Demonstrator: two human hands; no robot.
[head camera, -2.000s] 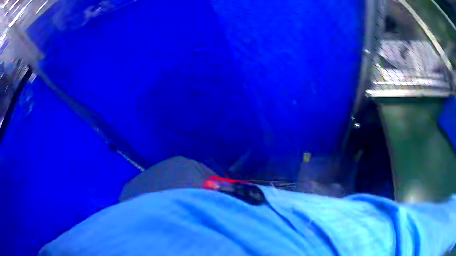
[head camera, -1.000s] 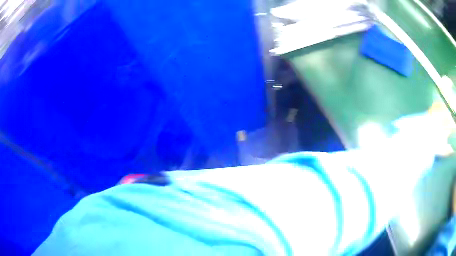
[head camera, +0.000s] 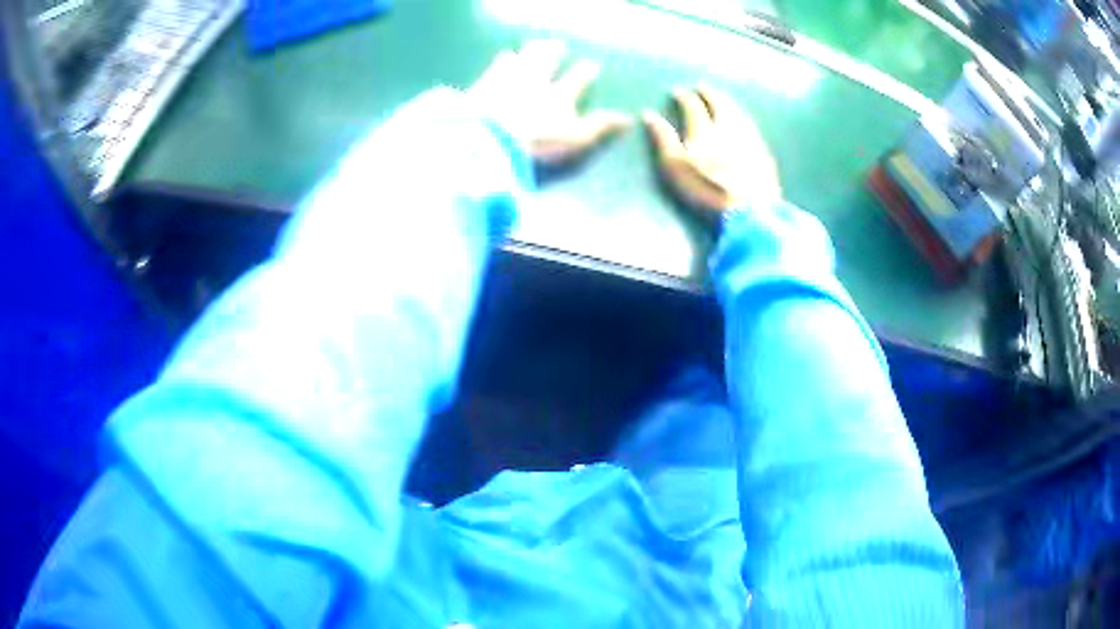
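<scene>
My left hand (head camera: 547, 111) rests on or just over the green mat (head camera: 626, 209) near the bench's front edge, fingers apart, with nothing seen in it. It is overexposed and blurred. My right hand (head camera: 715, 150) is beside it on the right, also at the mat, fingers slightly spread and holding nothing that I can see. A gap of mat lies between the two hands. Both forearms are in light blue sleeves. No device or tool shows in either hand.
A blue flat piece (head camera: 313, 17) lies on the mat at the upper left. A white-blue box with a metal mechanism (head camera: 976, 160), likely the screw feeder, stands at the right with an orange-red edge beside it. A pale rail (head camera: 860, 71) runs along the back. Blue surfaces (head camera: 43, 332) are at the far left.
The view has swung right from the blue surfaces to the bench. Both hands and the box at the right now show clearly in view; the blue piece has shifted to the upper left.
</scene>
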